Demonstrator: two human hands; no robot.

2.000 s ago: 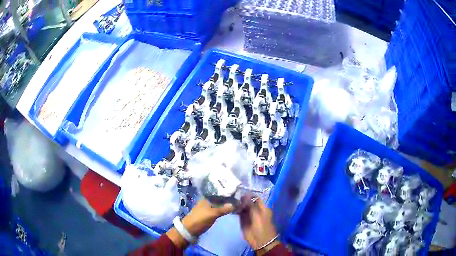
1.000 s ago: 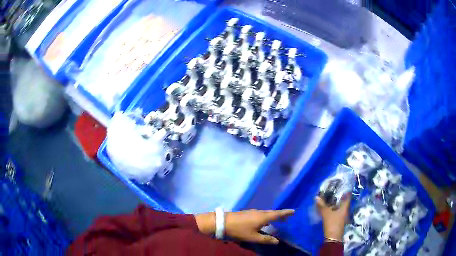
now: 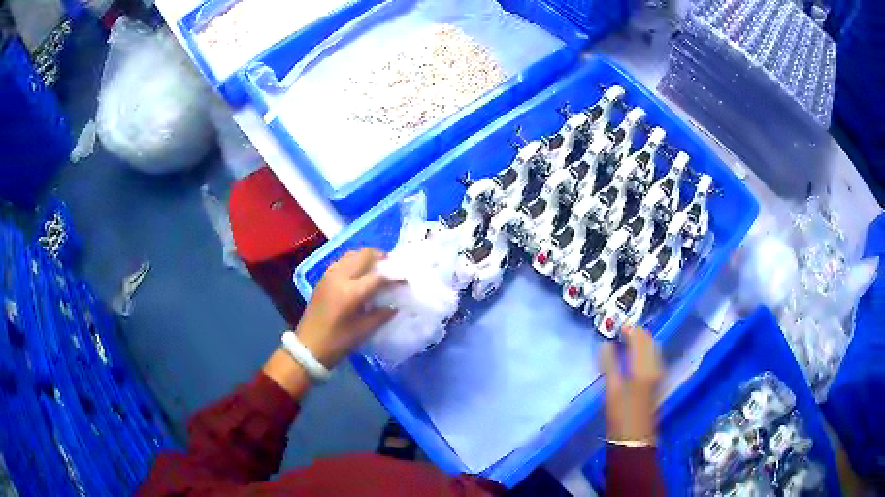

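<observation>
Bare model scooters [image 3: 592, 194] stand in tight slanting rows in the supply tray [image 3: 742, 218], whose near end shows pale liner. My left hand [image 3: 344, 301] is at the whitish heap of poly bags [image 3: 422, 296] in the tray's left end, fingers spread on it; whether it grips a bag I cannot tell. My right hand [image 3: 631, 383], blurred, is over the tray's near right edge, its fingertips beside the red-spotted rear of the nearest scooter. Whether it touches or holds that scooter is unclear. Bagged scooters [image 3: 762, 442] lie in the packing tray [image 3: 679, 427] at the lower right.
Small-parts trays [image 3: 330, 146] stand behind to the left. Ribbed clear sheets [image 3: 757, 87] are stacked at the back right. Crumpled clear film [image 3: 815, 281] lies at the right. A red stool [image 3: 272, 218] and a clear bulging bag [image 3: 155, 102] are at the left, near stacked blue trays [image 3: 68, 388].
My right hand has let go of a bagged scooter in the packing tray and moved left to the supply tray. My left hand has moved to the bag heap. The view has shifted.
</observation>
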